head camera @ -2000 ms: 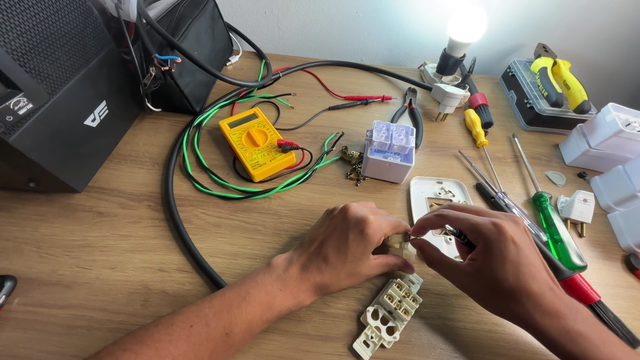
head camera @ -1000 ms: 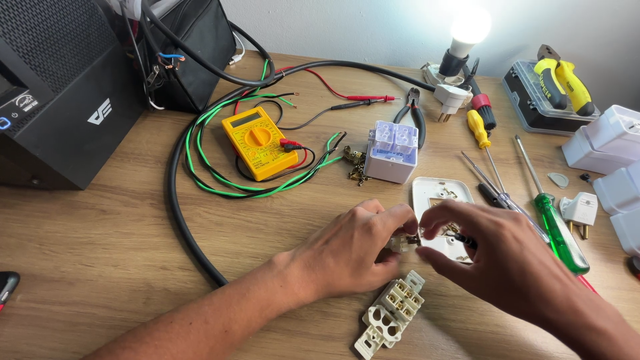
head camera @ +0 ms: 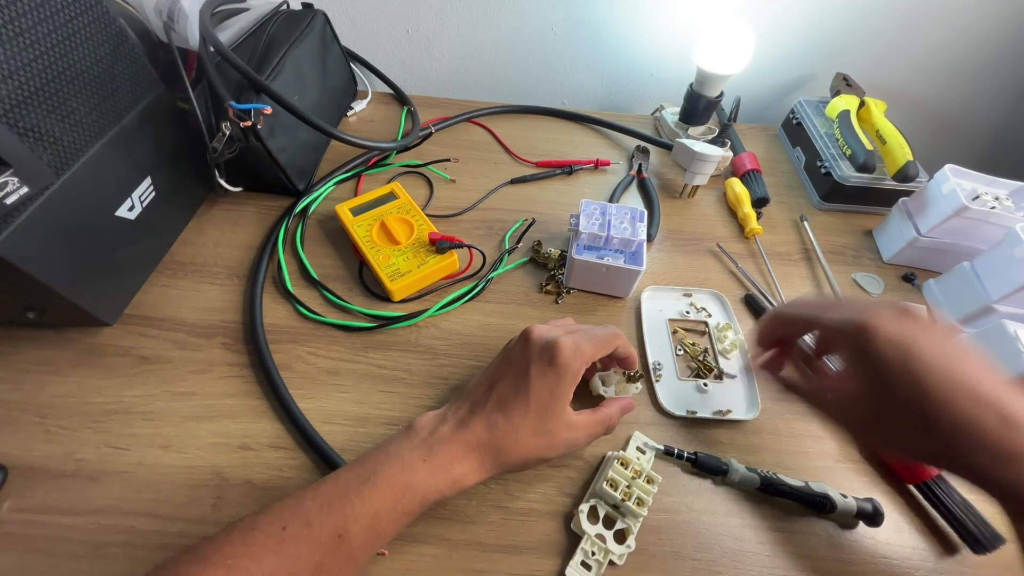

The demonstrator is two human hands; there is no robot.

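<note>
My left hand holds a small white plastic socket part with brass metal in it, between thumb and fingers. My right hand is motion-blurred over the tools on the right; whether it holds anything is unclear. Between the hands lies a white faceplate with brass contacts and screws in and around its opening. Below it rest a cream socket and terminal module and a grey and black precision screwdriver, its tip touching the module's upper end.
A yellow multimeter, green and black wires and thick black cable lie left. Behind are a white box, cutters and a lit bulb. Screwdrivers, a brush, white boxes and pliers occupy the right.
My right hand has moved right, away from the small part, which stays in my left hand. The precision screwdriver now lies on the table beside the module.
</note>
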